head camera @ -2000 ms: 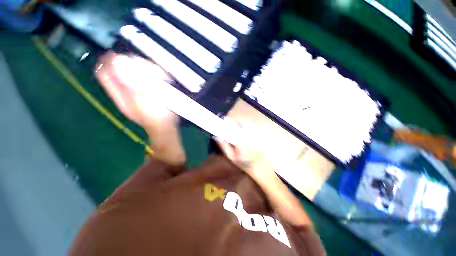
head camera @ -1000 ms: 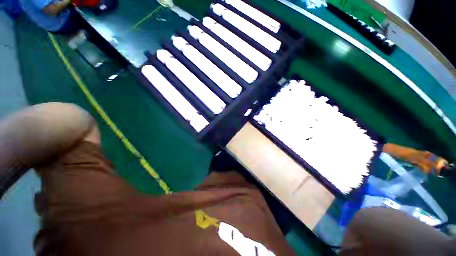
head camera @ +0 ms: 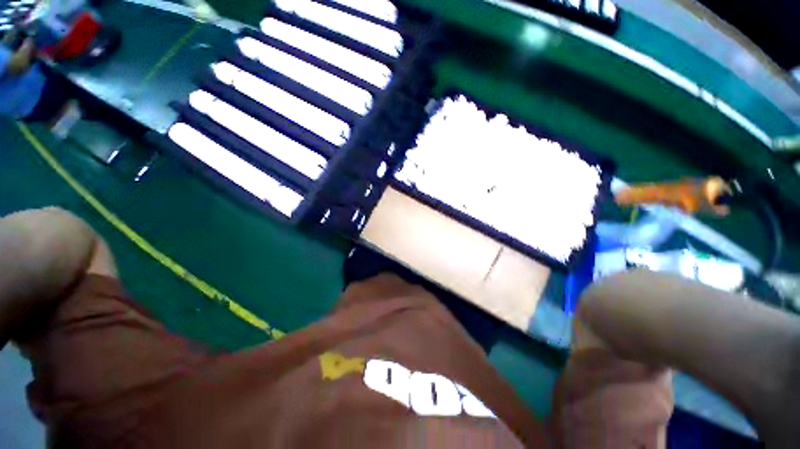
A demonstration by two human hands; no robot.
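Neither of my hands is in the picture. My bent left arm shows at the left edge and my bent right arm at the right edge, both cut off by the frame. Nearest in front of me lies a tan cardboard sheet (head camera: 452, 254). Just beyond it is a black parts tray heaped with small white parts (head camera: 504, 184), overexposed. To its left, a black slotted tray (head camera: 338, 197) holds several long white tubes (head camera: 285, 74) in parallel slots.
An orange electric screwdriver (head camera: 671, 195) lies right of the parts tray. Near it are clear plastic (head camera: 645, 230) and a blue tray (head camera: 579, 279), partly hidden by my right arm. A person's blue sleeve (head camera: 19, 86) shows at the upper left. A yellow line (head camera: 158, 250) crosses the green floor.
Two seconds ago my hands held a long white tube; one second ago they were out of view, as now. The trays have shifted left in view and my right arm shows more.
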